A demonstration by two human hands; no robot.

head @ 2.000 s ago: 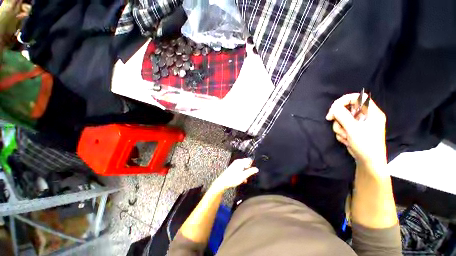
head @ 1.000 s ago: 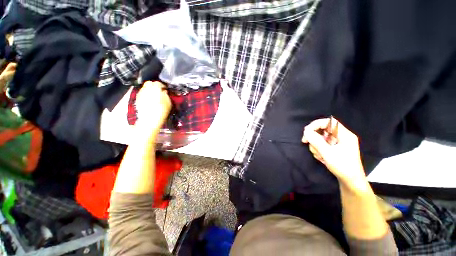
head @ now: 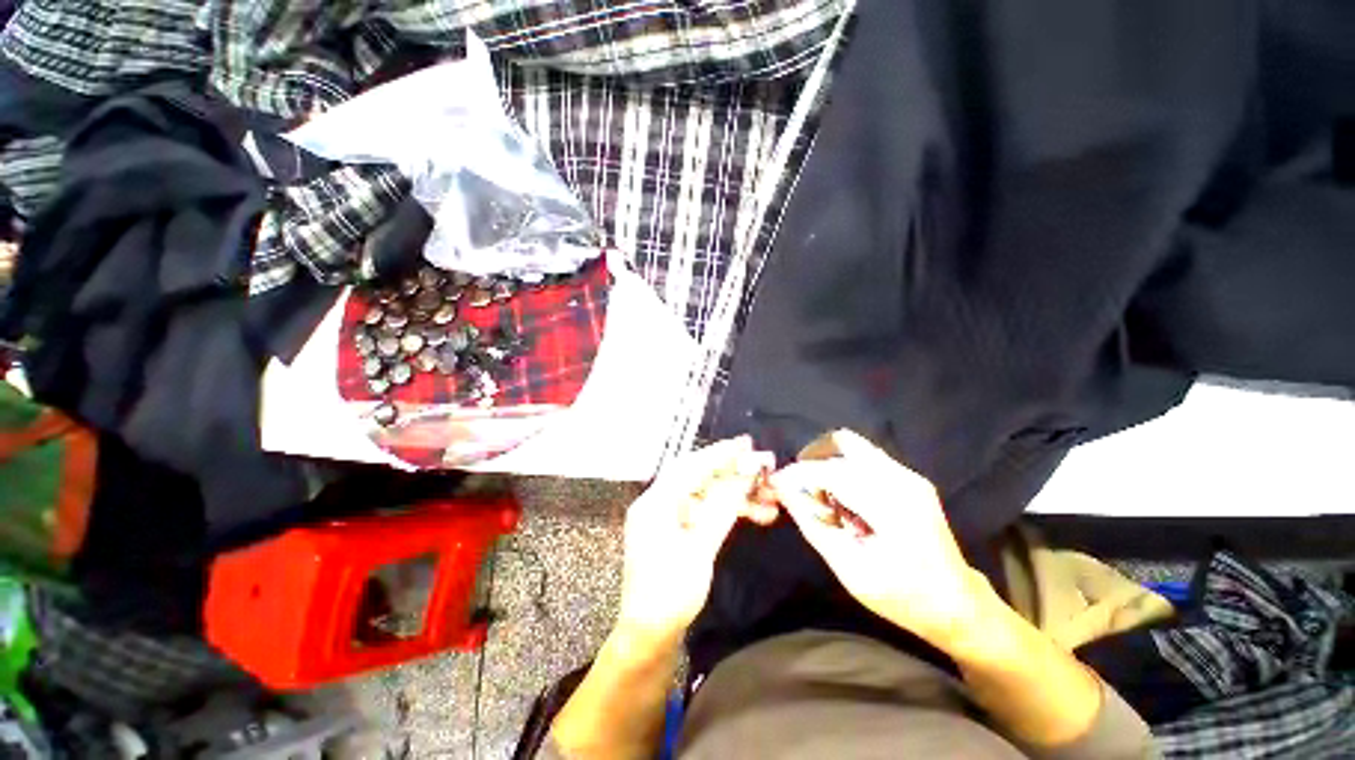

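The black garment point(head: 951, 267) hangs over the table edge towards my lap. My left hand point(head: 687, 523) and my right hand point(head: 877, 532) meet at its front edge, fingertips touching. My left fingertips pinch a small dark thing that looks like a button, mostly hidden. My right hand is closed around small dark snips point(head: 847, 515) in the palm. No needle or thread can be made out. Loose dark buttons point(head: 424, 319) lie on a red plaid cloth point(head: 562, 342) to the left.
A crumpled clear bag point(head: 498, 193) lies behind the buttons. Black-and-white plaid lining point(head: 654, 164) borders the black cloth. Dark garments point(head: 141, 282) are heaped at left. A red stool point(head: 283, 601) stands below the white table point(head: 632, 349).
My left hand went from the cloth edge to the button pile, then back to the garment. My right hand moved left and down to meet it. The camera view has shifted.
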